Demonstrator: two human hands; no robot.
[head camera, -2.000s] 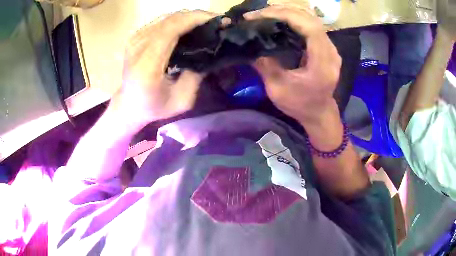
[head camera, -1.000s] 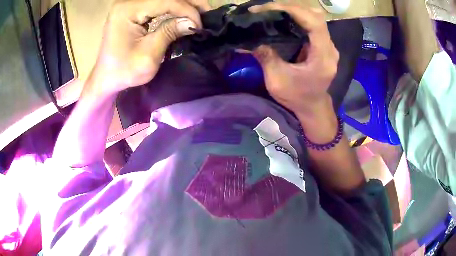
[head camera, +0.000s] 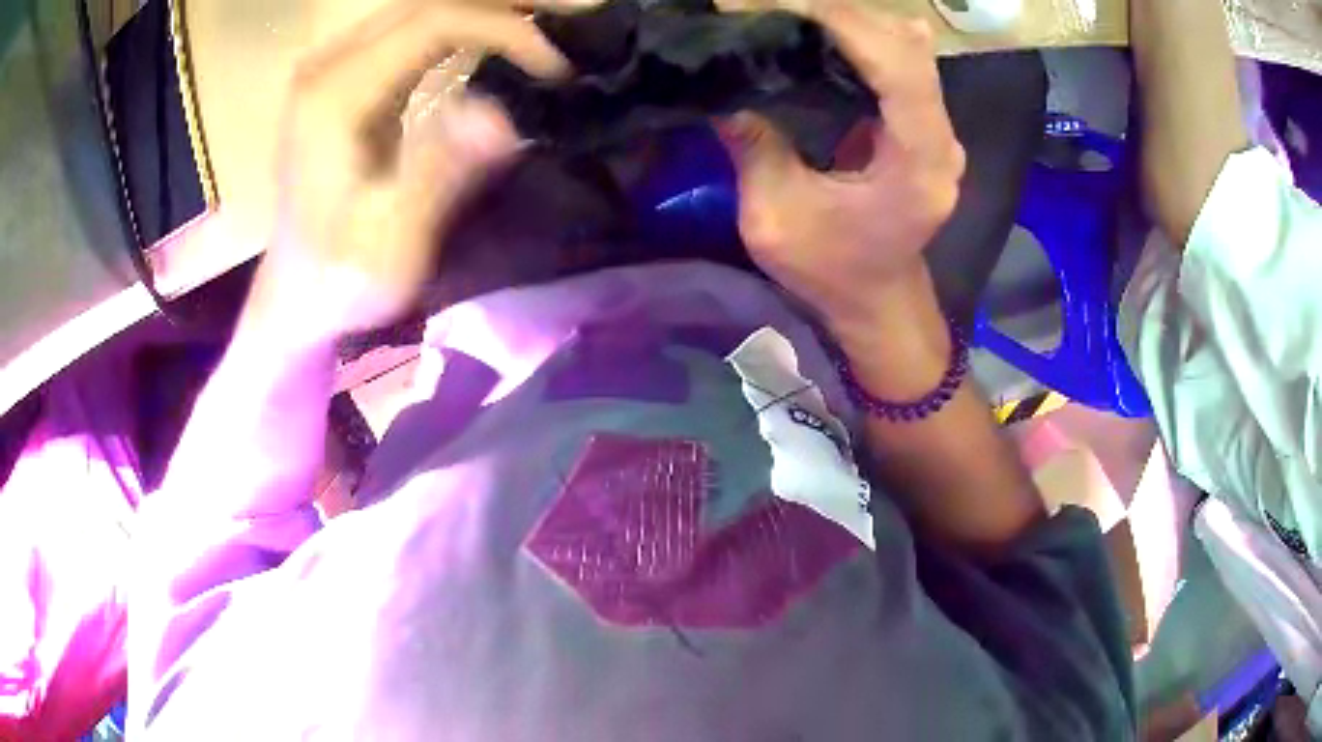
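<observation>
A black moulded piece (head camera: 660, 70) with a ragged outline is held up at the top middle, over my lap. My right hand (head camera: 855, 174) grips its right end, with the thumb below and the fingers over the top. My left hand (head camera: 384, 160) is blurred at its left end; its fingertips reach the piece's upper left edge and its thumb is near the lower left. The exact contact of the left thumb cannot be told. The tops of both hands are near or cut by the picture's edge.
A tan tabletop (head camera: 250, 73) lies beyond, with a flat black rectangle (head camera: 157, 123) at left. A round white object (head camera: 979, 12) is at the top edge. Blue stools (head camera: 1073, 268) stand below at right. Another person's arm (head camera: 1192, 116) and pale green sleeve (head camera: 1254, 334) are at right.
My left hand has gone from gripping the piece's left end to a looser, blurred hold with the fingers spread. The piece and my right hand have shifted slightly left. The neighbour's arm has moved left.
</observation>
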